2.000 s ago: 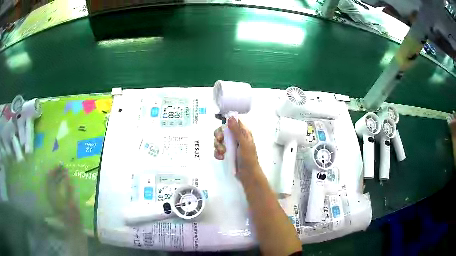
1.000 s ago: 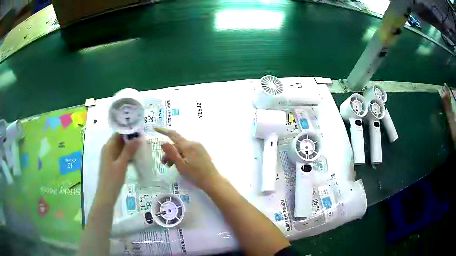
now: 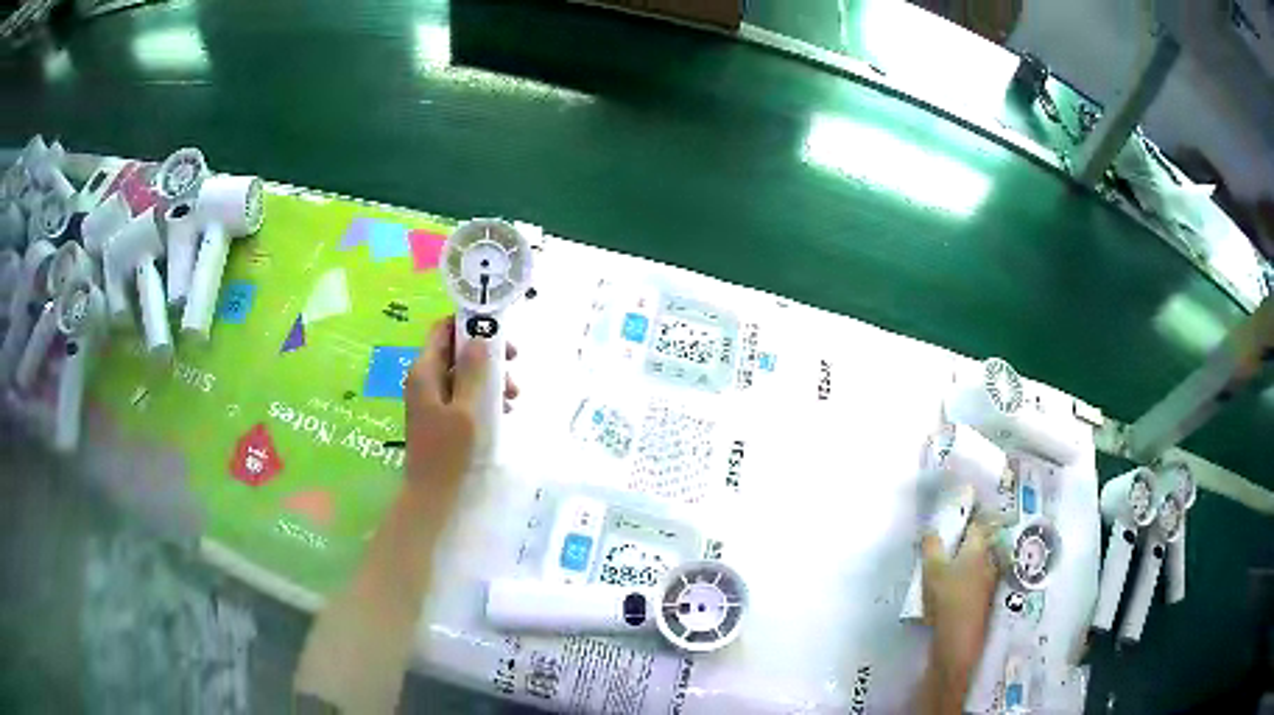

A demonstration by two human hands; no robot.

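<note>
My left hand is closed around the handle of a white handheld fan, held upright over the border of the green and white sheets, its spoked side and dark oval window facing me. My right hand is at the right, its fingers around the handle of another white fan over the white sheet. A fan lies sideways at the lower middle of the white printed sheet. Beside my right hand are a fan with open spokes and one with a slotted grille.
Many white fans are piled at the left on the green sheet. Several fans lie past the white sheet's right edge. The dark green belt runs beyond the bench. A pale post stands at the right.
The view has turned left. My left hand has moved its fan to the sheets' border. My right hand has moved from beside that fan to another fan at the right.
</note>
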